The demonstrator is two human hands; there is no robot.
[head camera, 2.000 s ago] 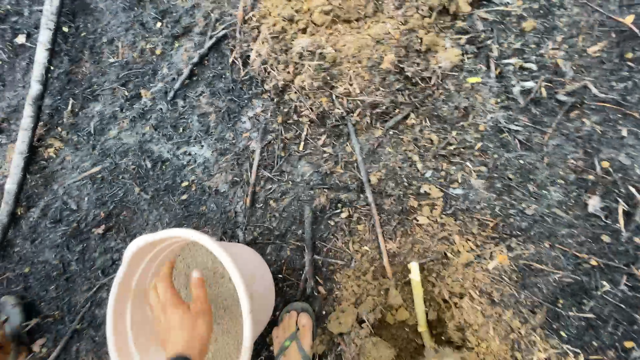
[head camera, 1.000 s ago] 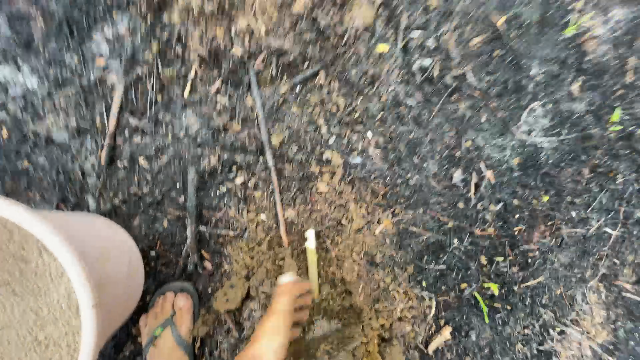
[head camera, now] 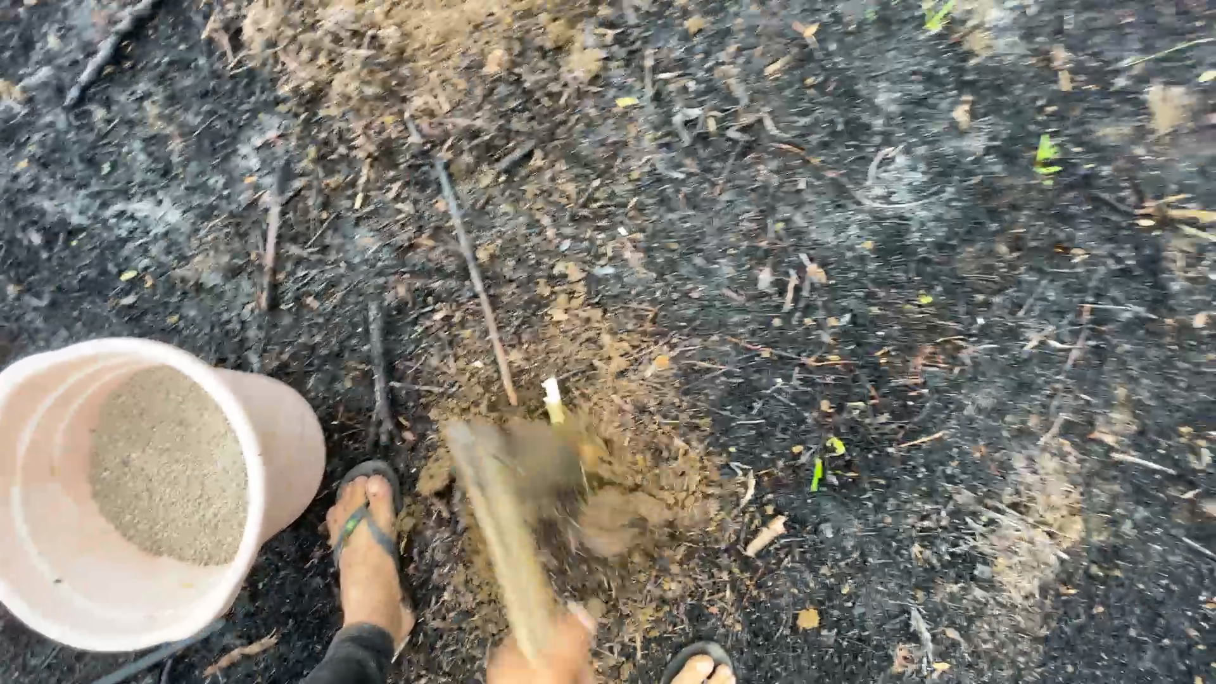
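Note:
My right hand (head camera: pixel 543 655) grips the pale wooden handle of a hoe-like digging tool (head camera: pixel 508 551) at the bottom centre. Its dark head (head camera: pixel 546 465) is motion-blurred over disturbed brown soil (head camera: pixel 655 484). Just beyond the head, a short pale stake or cutting (head camera: pixel 553 399) stands in the soil, its lower part hidden by the tool. At the left is a pinkish-white plastic bucket (head camera: pixel 290 456), leaning with its mouth facing me and grey-brown granular material (head camera: pixel 171 470) inside. My left hand is out of view.
My foot in a dark flip-flop (head camera: pixel 366 541) is between bucket and tool; the other foot (head camera: pixel 700 665) shows at the bottom edge. A thin stick (head camera: pixel 475 275) lies beyond the stake. Charred ground, twigs and small green shoots (head camera: pixel 1047 154) surround the dug soil.
A hand was inside the bucket two seconds ago, and one was beside the stake a second ago. Now the wooden-handled tool is in my right hand over the soil.

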